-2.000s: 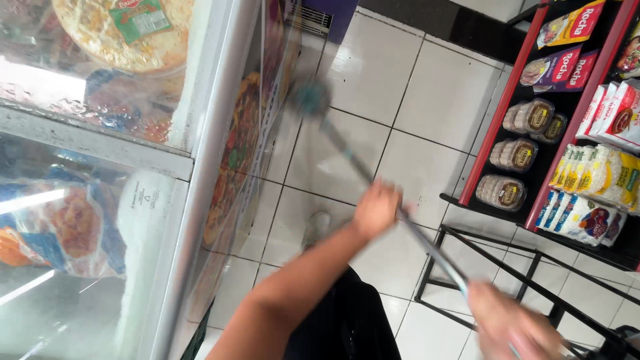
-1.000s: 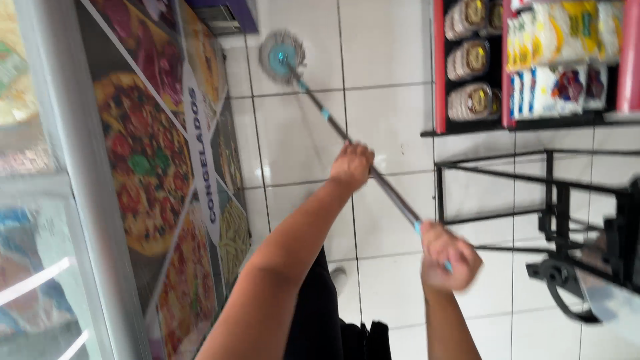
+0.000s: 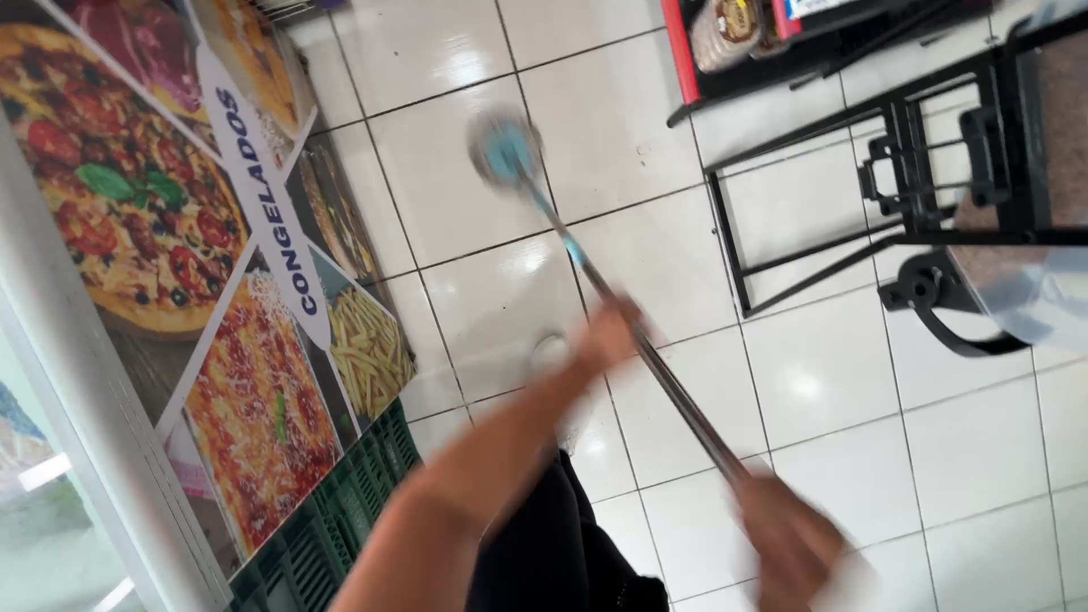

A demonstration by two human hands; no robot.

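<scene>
A spin mop with a turquoise round head (image 3: 506, 151) and grey strands rests over the white tiled floor, its head blurred. Its long metal handle (image 3: 688, 408) slants down to the lower right. My left hand (image 3: 614, 333) is closed around the handle at mid-length. Farther down, near the upper end of the handle, my right hand (image 3: 786, 531) grips it too, blurred. My dark-clothed legs (image 3: 544, 544) show at the bottom, and a pale shoe lies partly behind my left forearm.
On the left stands a freezer (image 3: 93, 408) with food pictures on its side. Green plastic crates (image 3: 340, 510) are beside its lower part. A red and black shelf (image 3: 680, 51) with packaged goods is at the upper right, above a black metal frame (image 3: 727, 246) near the right edge.
Relative to the floor-level freezer side, the mop head has moved away from it, to the right. Both hands have stayed on the handle. The view has shifted and turned.
</scene>
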